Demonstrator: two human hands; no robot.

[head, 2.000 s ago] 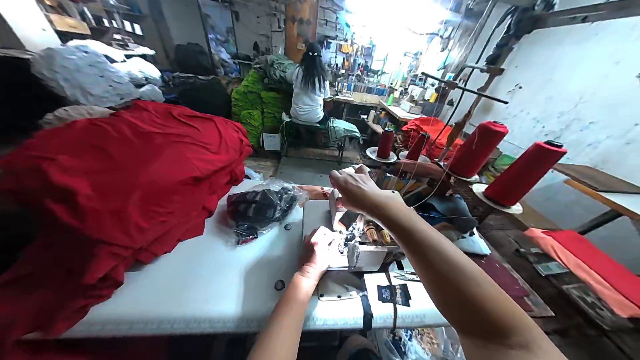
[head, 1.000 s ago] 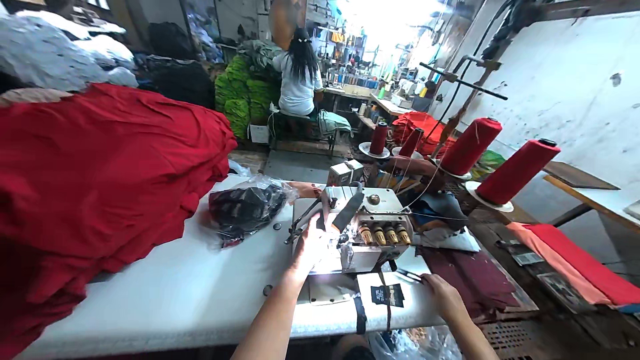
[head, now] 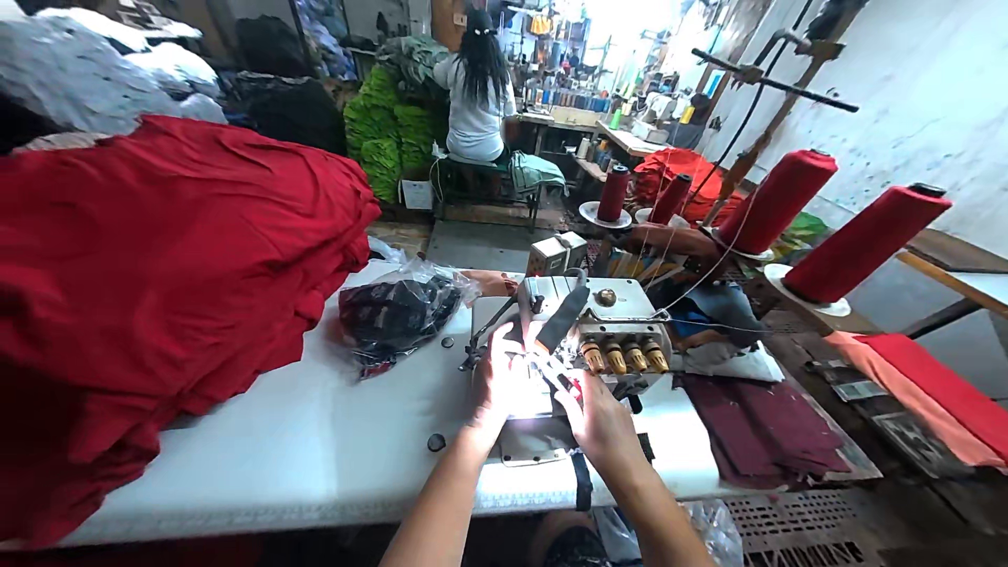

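Note:
An overlock sewing machine [head: 622, 299] with several yellowish tension knobs [head: 626, 356] stands on the white table. My left hand [head: 498, 378] is at the left of its needle area, fingertips near the presser foot; glare hides whether it holds anything. My right hand [head: 597, 413] is closed on a slim dark tool, seemingly tweezers [head: 563, 382], which points into the same brightly lit area. A dark strap-like piece [head: 563, 319] slants up from there over the machine's front. Cones of red thread [head: 866, 246] stand behind and to the right of the machine.
A large heap of red fabric [head: 189, 260] covers the table's left side. Beside it lies a clear plastic bag of dark items [head: 402, 315]. Folded maroon cloth [head: 768, 429] lies at the right. Another person [head: 476, 102] sits farther back, facing away, near green fabric [head: 386, 130].
My right hand was over the machine's top two seconds ago, then at the dark tool on the table's right front. It is now back at the needle area with that tool. My left hand stays near there.

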